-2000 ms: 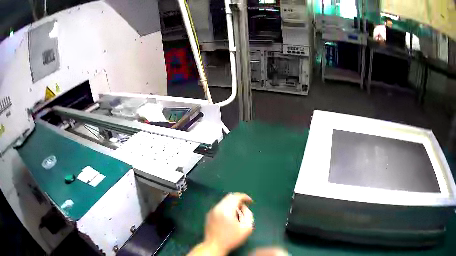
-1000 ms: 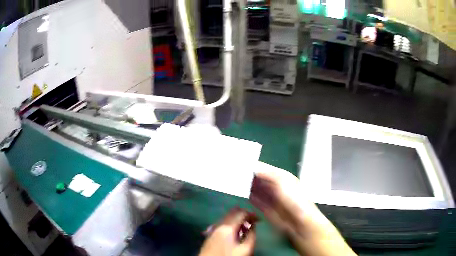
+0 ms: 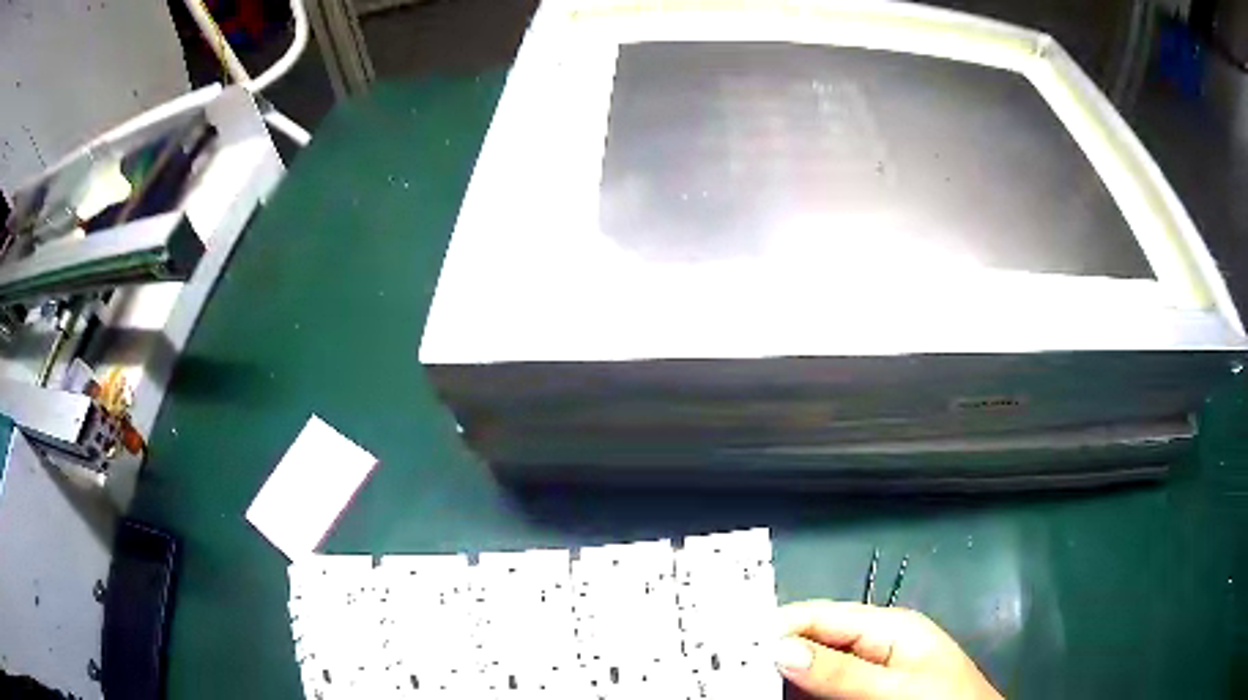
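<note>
A white PCB panel (image 3: 534, 622) with rows of small dark marks lies flat in view at the bottom centre, cut off by the picture's lower edge. My right hand (image 3: 883, 656) pinches its right edge between thumb and fingers. The two dark prongs of the tweezers (image 3: 887, 577) show just beyond my right hand. A white pad (image 3: 314, 487) with a pinkish edge lies on the green mat (image 3: 329, 274), just beyond the panel's left corner. My left hand is not in view.
A stack of framed stencils (image 3: 821, 321) fills the upper centre and right. The conveyor rails (image 3: 103, 260) and their machine stand at the left. A black case (image 3: 138, 609) lies at the bench's lower left edge. A pole and a white pipe (image 3: 294, 48) stand behind.
The view has turned down and right, towards the stencil stack. The panel has moved from near the rails to over the bench in my right hand. My left hand has left the picture.
</note>
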